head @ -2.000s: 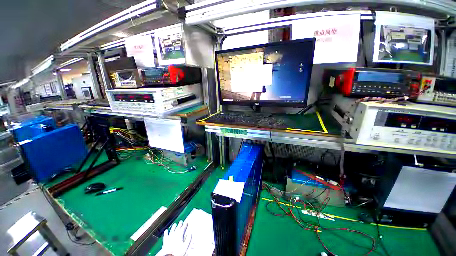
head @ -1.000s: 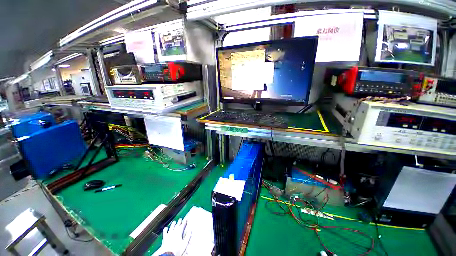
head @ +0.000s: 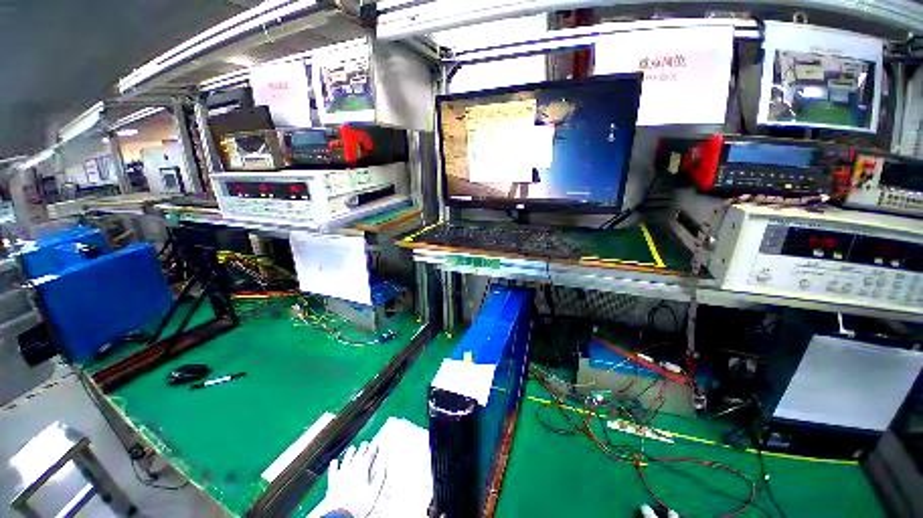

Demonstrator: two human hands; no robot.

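Note:
A long blue power module (head: 498, 339) stands on the green mat, its black grilled end (head: 453, 455) towards me and a white slip (head: 466, 379) on its top. My left hand (head: 354, 484), in a white glove, lies flat with fingers spread on white record sheets (head: 407, 465), left of the module. Of my right hand (head: 658, 512), only white glove fingertips show at the bottom edge; the rest is cut off, so its grip is hidden.
Red and black test leads (head: 668, 460) lie tangled on the right. The monitor (head: 536, 147) and keyboard (head: 501, 239) are on the shelf. A power meter (head: 825, 253) is at right. A mouse (head: 188, 374) and a marker pen (head: 220, 381) lie on the left bench.
The right glove's fingertips show slightly more at the bottom edge. My left hand stays on the sheets, slightly shifted since the first frame.

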